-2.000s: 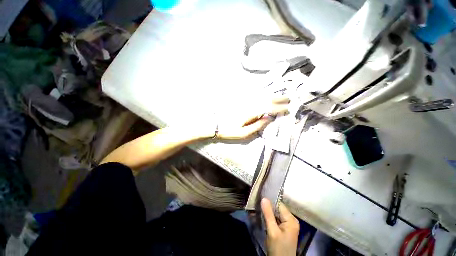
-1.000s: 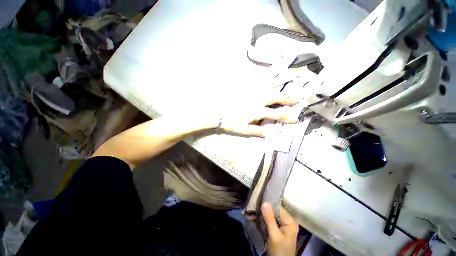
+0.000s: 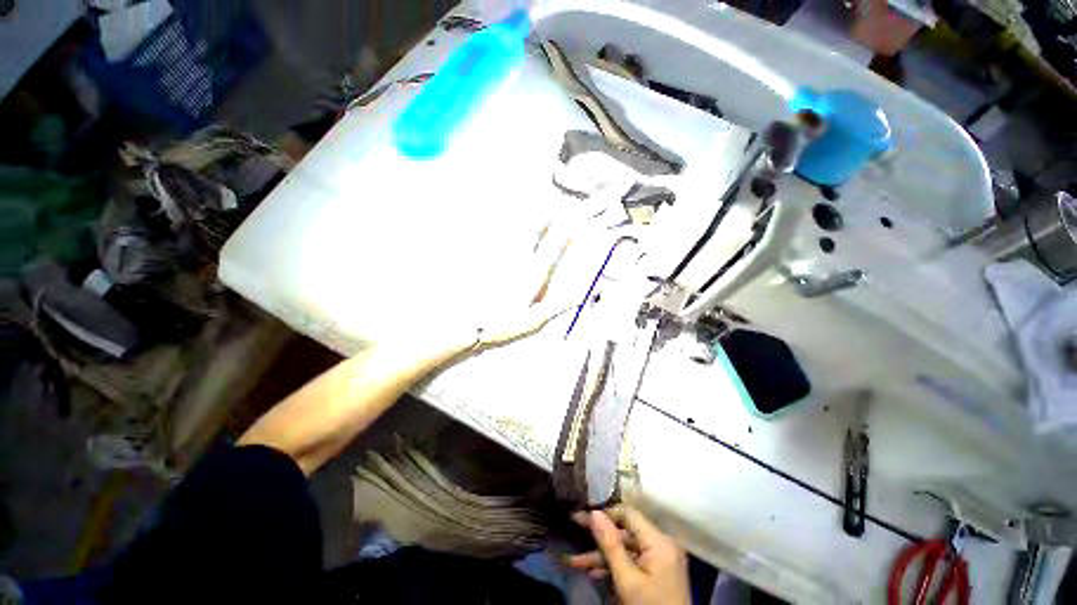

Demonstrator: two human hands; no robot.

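A curved grey-brown textile panel (image 3: 608, 425) runs from the needle area (image 3: 664, 310) of the white sewing machine (image 3: 738, 254) to the table's front edge. Its upper part is washed out by glare. My left hand (image 3: 553, 310) lies on the table left of the needle; its fingers are overexposed, so its grip is unclear. My right hand (image 3: 644, 565) is at the panel's lower end, thumb and fingertips pinched on it. A dark blue line, perhaps a pen or thread, shows beside my left hand.
A phone (image 3: 765, 372) lies right of the needle. Black snips (image 3: 856, 479) and red-handled scissors (image 3: 931, 576) lie farther right. Curved pieces (image 3: 602, 112), a bright blue bottle-like shape (image 3: 461, 92) and a blue container (image 3: 847, 136) are behind. Layered pieces (image 3: 449, 502) are below the edge.
The view has shifted, showing more of the table's far side. My right hand has shifted its grip to the panel's lower end, and the panel now looks more curved. My left hand remains beside the needle.
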